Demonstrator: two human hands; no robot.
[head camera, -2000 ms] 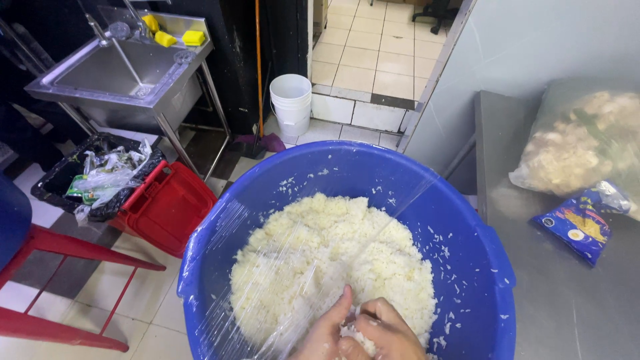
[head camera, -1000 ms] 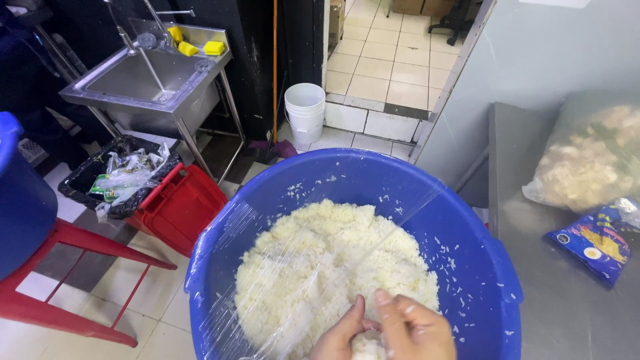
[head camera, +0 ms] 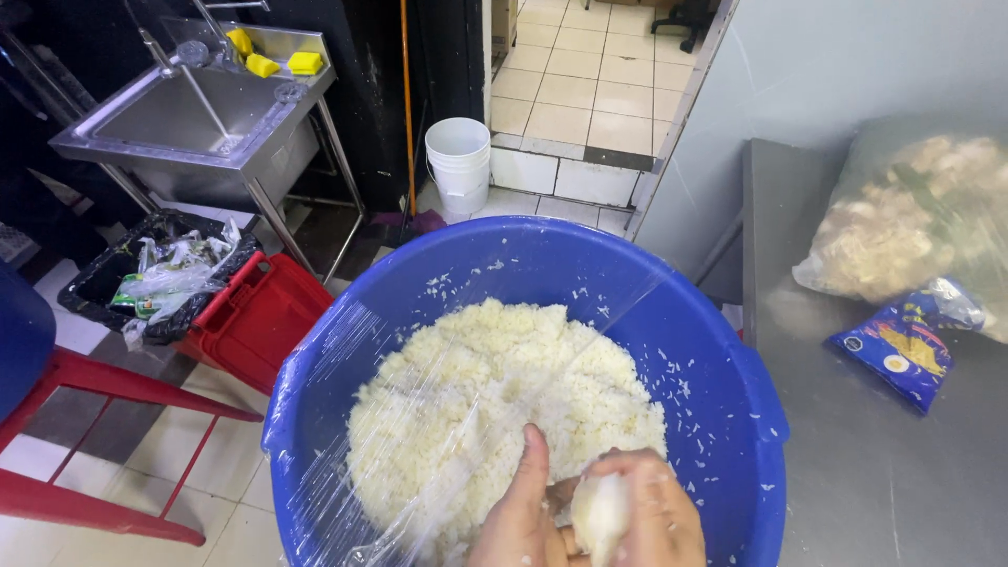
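Observation:
Cooked white rice (head camera: 472, 378) fills the bottom of a large blue plastic tub (head camera: 693, 346). Clear plastic wrap (head camera: 331, 441) stretches over the tub's left side. Both hands are over the near part of the rice. My right hand (head camera: 657, 508) has its fingers curled round a pressed lump of rice (head camera: 600, 512). Beside it, my left hand (head camera: 524, 508) is cupped with the thumb raised, its fingers reaching under or against the lump; how firmly they touch it is partly hidden. Rice grains stick to the right hand and to the tub's inner wall.
On the right, a grey table (head camera: 835, 465) bears a clear bag of pale food (head camera: 906, 213) and a blue packet (head camera: 898, 342). A steel sink (head camera: 189, 118), a lined bin (head camera: 102, 295) with a red lid (head camera: 268, 323), a red stool (head camera: 102, 504) and a white bucket (head camera: 459, 165) stand beyond and left.
The hands have moved apart somewhat, and the rice lump now shows plainly between them. The left thumb is now raised away from the right fingers.

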